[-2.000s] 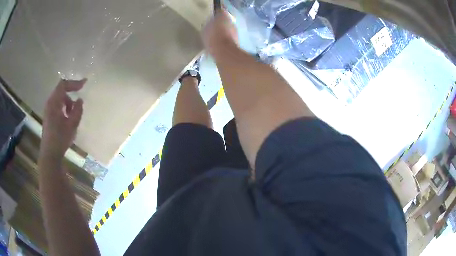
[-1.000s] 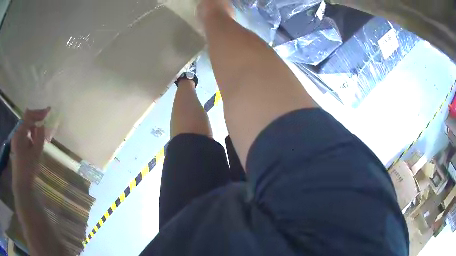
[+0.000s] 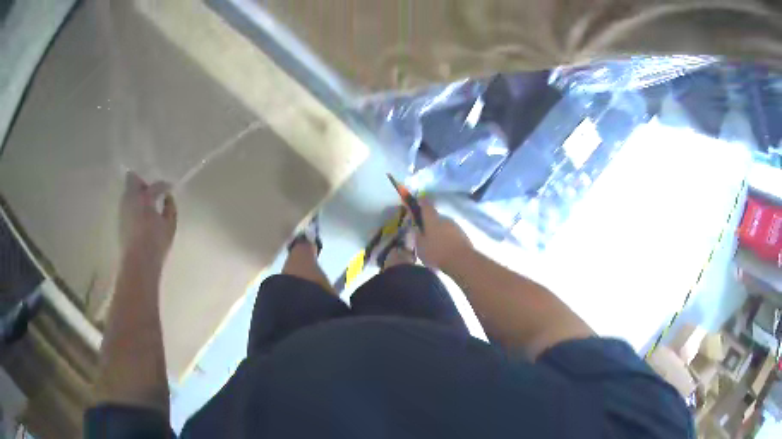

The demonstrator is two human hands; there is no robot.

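A large tan carton top (image 3: 214,214) under clear stretch film (image 3: 206,161) lies at the left, with a pale edge. My left hand (image 3: 151,214) is over it, fingers pinched on the film, which runs in a crinkled line up and right from the fingers. My right hand (image 3: 436,230) is beyond the carton's right corner, closed on a slim orange and dark utility knife (image 3: 406,199) that points up and left. The hand is a little blurred.
Film-wrapped dark bundles (image 3: 549,137) with white labels stand at the upper right. Yellow-black tape (image 3: 354,267) marks the floor by my feet. A red box-like thing (image 3: 761,230) and cardboard pieces (image 3: 713,350) are at the far right. Layered boards (image 3: 64,364) are at lower left.
My right hand has come down from the top edge, and the knife now shows. My left hand has moved right and further over the carton. The view has shifted.
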